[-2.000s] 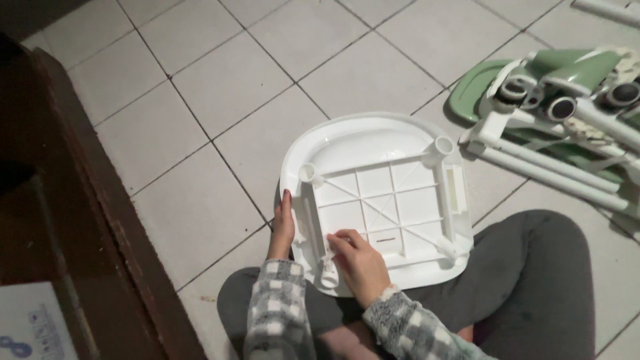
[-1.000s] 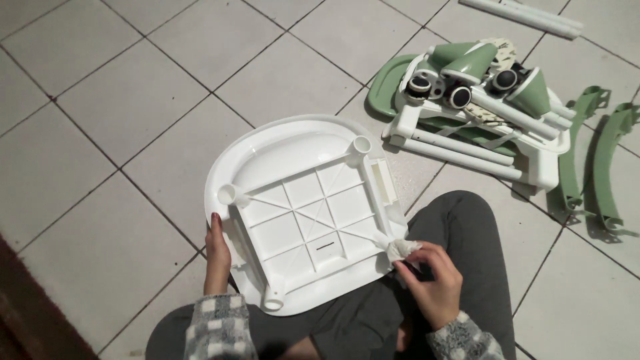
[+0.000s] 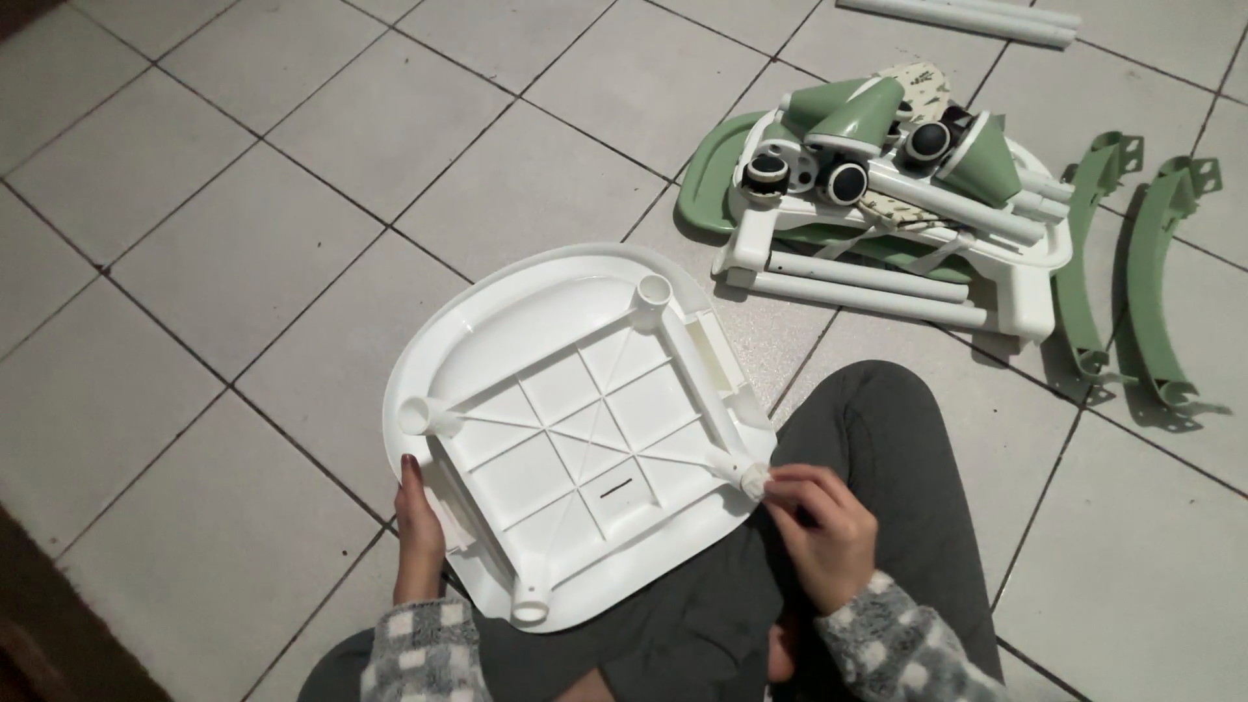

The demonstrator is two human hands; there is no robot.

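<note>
A white plastic seat base [image 3: 585, 429] lies with its ribbed underside up across my lap, a round tube socket at each corner. My left hand [image 3: 419, 531] holds its left rim, the thumb along the edge. With bent fingers, my right hand [image 3: 824, 526] grips a small white piece [image 3: 755, 481] at the lower right socket. Whether that piece is loose or part of the socket cannot be told. The other sockets show open round mouths.
Beyond my knee, folded high chair parts [image 3: 897, 214] with green cones, black wheels and white tubes lie on the tiled floor. Two curved green plastic pieces [image 3: 1160, 283] lie to their right. White tubes [image 3: 965, 19] lie at the top.
Two seconds ago my right hand was at the lower left socket; it has moved right to the lower right one. My left hand stays on the rim. The view has shifted right.
</note>
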